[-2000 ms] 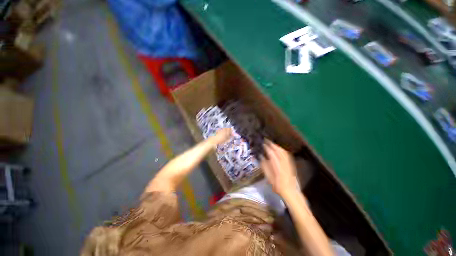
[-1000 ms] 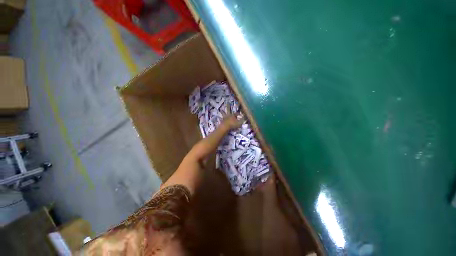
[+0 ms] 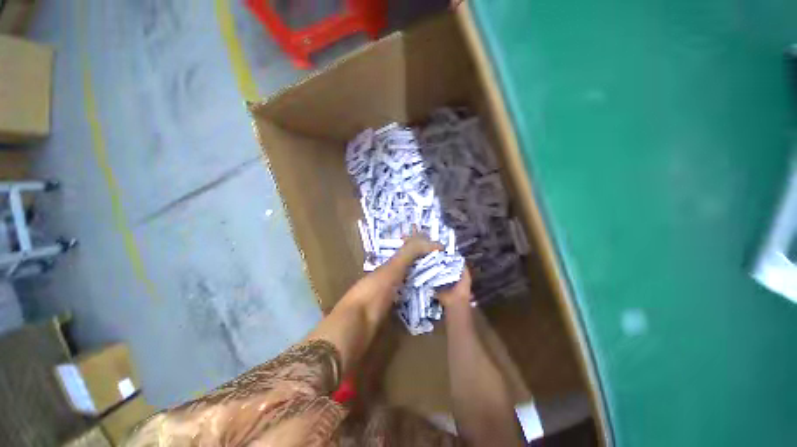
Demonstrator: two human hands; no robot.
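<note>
A large open cardboard box (image 3: 288, 188) sits against the green table's edge. White frames (image 3: 398, 179) lie heaped in it, brightly lit on the left and shaded on the right. My left hand (image 3: 415, 253) is in the box with its fingers over a clump of white frames. My right hand (image 3: 456, 288) is at the clump's lower right side, its fingers partly hidden by the frames. The two hands are close together around this clump.
The green tabletop (image 3: 664, 192) is at the right, with a blurred white piece (image 3: 778, 271) at its far edge. A red stool (image 3: 323, 30) stands beyond the box. Cardboard boxes (image 3: 22, 87) and a metal frame (image 3: 22, 223) are on the left.
The view has moved from the table and belt down over the box. My right hand, dim in shade a second ago, now shows beside my left hand at a clump of frames.
</note>
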